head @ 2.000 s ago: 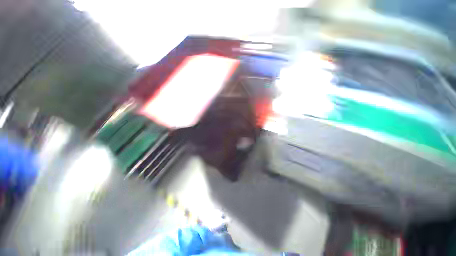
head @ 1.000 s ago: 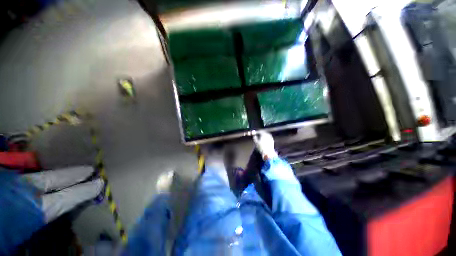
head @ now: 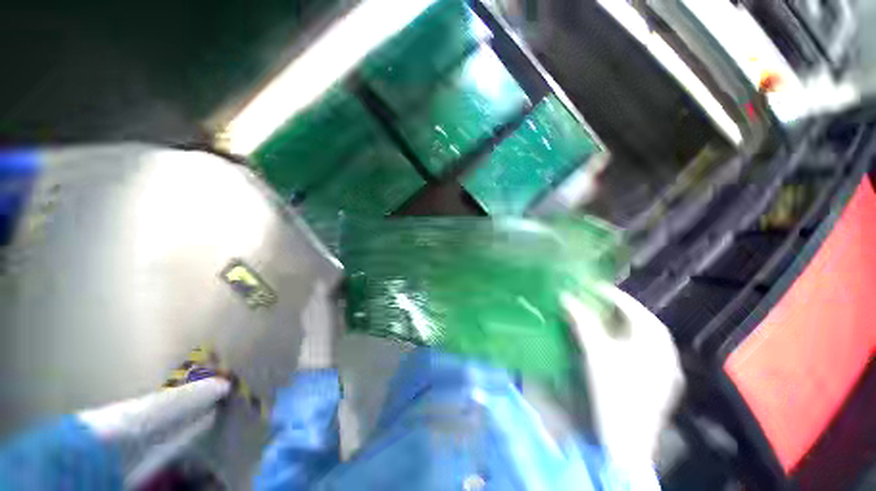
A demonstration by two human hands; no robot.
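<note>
A green circuit board (head: 480, 297), blurred by motion, is up in front of my body, over the near edge of a dark surface. My right hand (head: 624, 355), in a white glove, grips its right end. My left hand (head: 320, 326), in a pale glove, is at its left edge; its fingers are blurred and it looks closed on the edge. Beyond the held board, more green boards (head: 331, 158) lie side by side on the dark surface, with dark gaps between them.
A black tote with a red panel (head: 816, 336) stands at the right. Behind it are pale machine rails (head: 672, 67). A yellow-black floor marker (head: 248, 284) is at the left. Another person's blue sleeve or clothing (head: 62, 455) shows at the lower left.
My right hand has moved from the surface's near edge to a board, now lifted towards me. My left hand has come up to its left edge. The view has turned.
</note>
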